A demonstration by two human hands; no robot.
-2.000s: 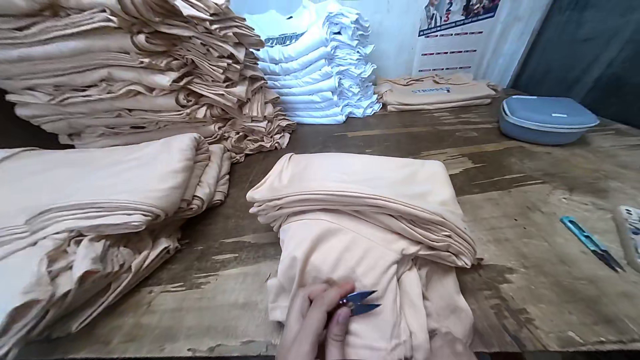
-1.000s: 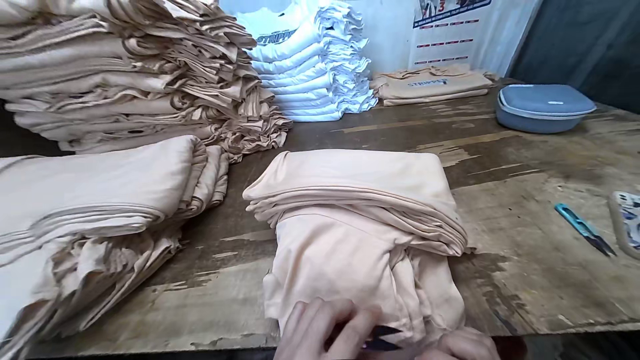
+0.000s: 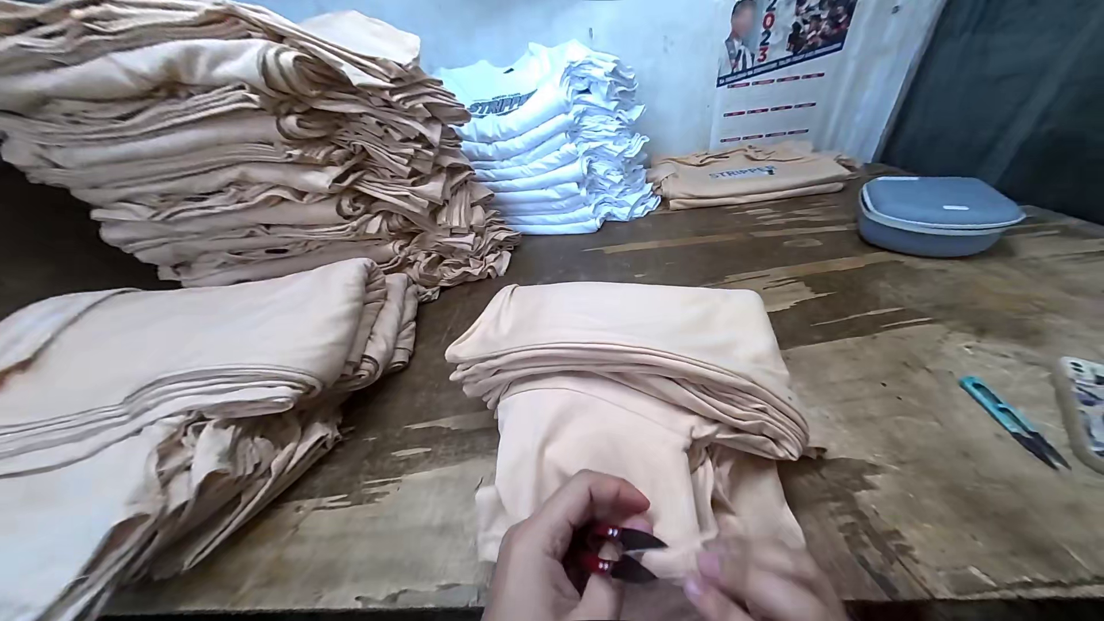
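My left hand [image 3: 565, 548] holds a pair of red-handled thread snips [image 3: 617, 552], its dark blades parted and pointing right. Just right of the blades, my right hand [image 3: 763, 582], blurred, pinches a bit of peach fabric at the near edge of a folded stack of peach garments [image 3: 638, 323]. The blade tips are at that pinched fabric; whether they touch it I cannot tell. Part of the stack's near side is hidden behind both hands.
Folded peach garments [image 3: 216, 336] lie left, with a tall peach pile [image 3: 259, 147] behind. White shirts [image 3: 552, 147], a folded printed garment [image 3: 750, 177] and a blue-grey lidded container [image 3: 940, 216] stand farther back. Turquoise snips [image 3: 1013, 423] and a patterned phone case [image 3: 1082, 405] lie right on the wooden table [image 3: 906, 362].
My right hand has come up from the bottom edge to the fabric beside the snips and now pinches it. The snips in my left hand show more plainly than one second ago.
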